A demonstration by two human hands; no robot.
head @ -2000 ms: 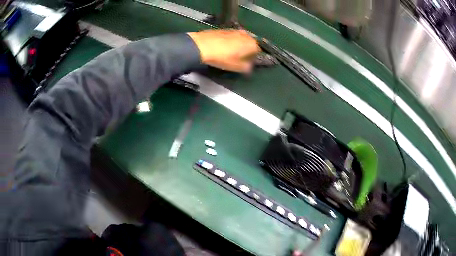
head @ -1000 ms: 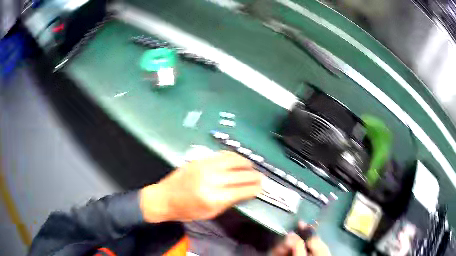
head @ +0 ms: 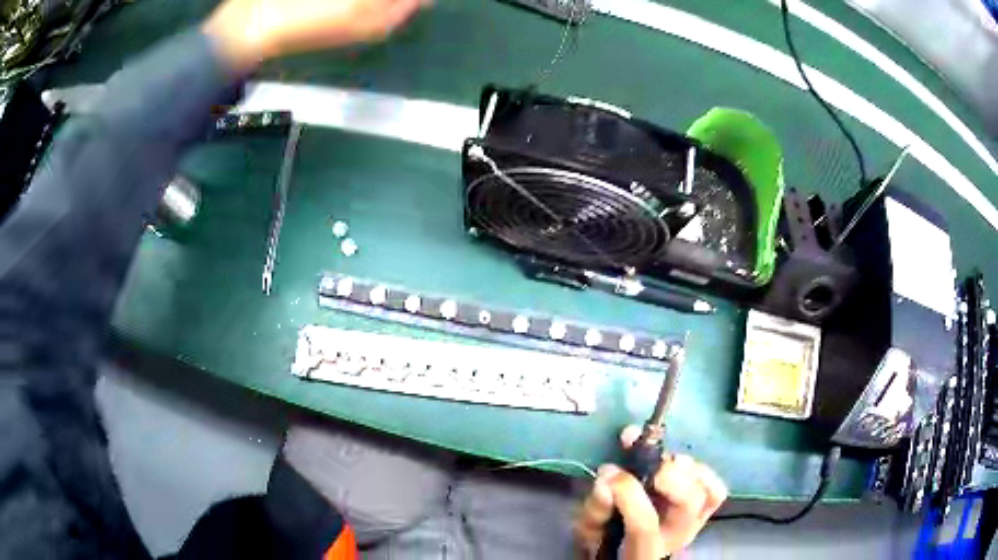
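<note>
My right hand (head: 651, 509), at the bottom right of centre, is closed around the soldering iron (head: 661, 410). The iron's tip points up at the right end of the dark strip with round pale discs (head: 503, 321). A pale strip workpiece (head: 443, 370) lies just in front of that strip, untouched. My left hand (head: 312, 27) is stretched out at the top left, blurred and cut by the top edge; whether it holds anything cannot be told. Tweezers (head: 281, 208) and two loose round discs (head: 345, 238) lie to the left.
A black fan (head: 569, 213) stands behind the strips, with a green cup (head: 766, 186) beside it. A pen (head: 657, 293) lies by the fan. The sponge tray (head: 778, 366), iron holder (head: 815, 263) and soldering station (head: 919, 263) stand right. A shiny reel (head: 178, 203) is left.
The pale strip now lies flat before the dark strip. My left hand has moved from it to the top left. The iron is now clearly visible in my right hand. The view has turned.
</note>
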